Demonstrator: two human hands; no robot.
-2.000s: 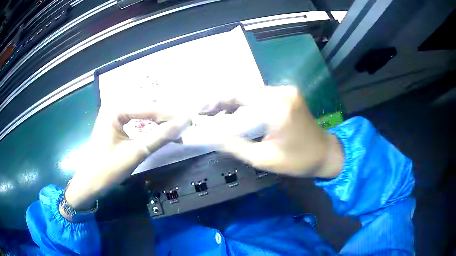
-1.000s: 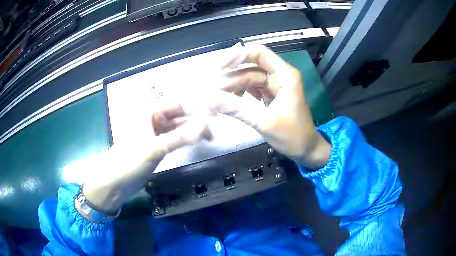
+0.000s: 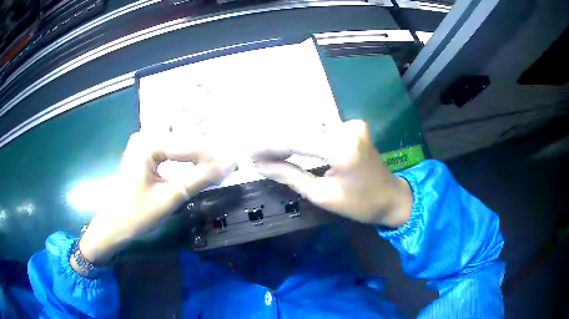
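Note:
My left hand [image 3: 165, 174] and my right hand [image 3: 349, 174] are over the near part of the white-lined tray [image 3: 249, 87]. Thumbs and fingers of each hand are pinched, and the fingertips of both hands almost meet. Glare washes out the fingertips, so whether a small part is held cannot be told. The black fixture plate [image 3: 268, 232] lies along the tray's near edge, below my hands. Three of its nests show, and my right hand hides its right end. Tiny dark specks [image 3: 199, 103] lie on the white at the tray's left side.
The tray stands on a glossy green bench [image 3: 374, 93]. A bright green label [image 3: 402, 157] is on the bench at the right. Conveyor rails [image 3: 75, 96] run behind the tray. A grey machine frame [image 3: 452, 50] stands at the right.
My right hand has come down from the tray's upper right, and my left hand has moved left. The fingertips are now nearer the fixture plate. The green label shows again.

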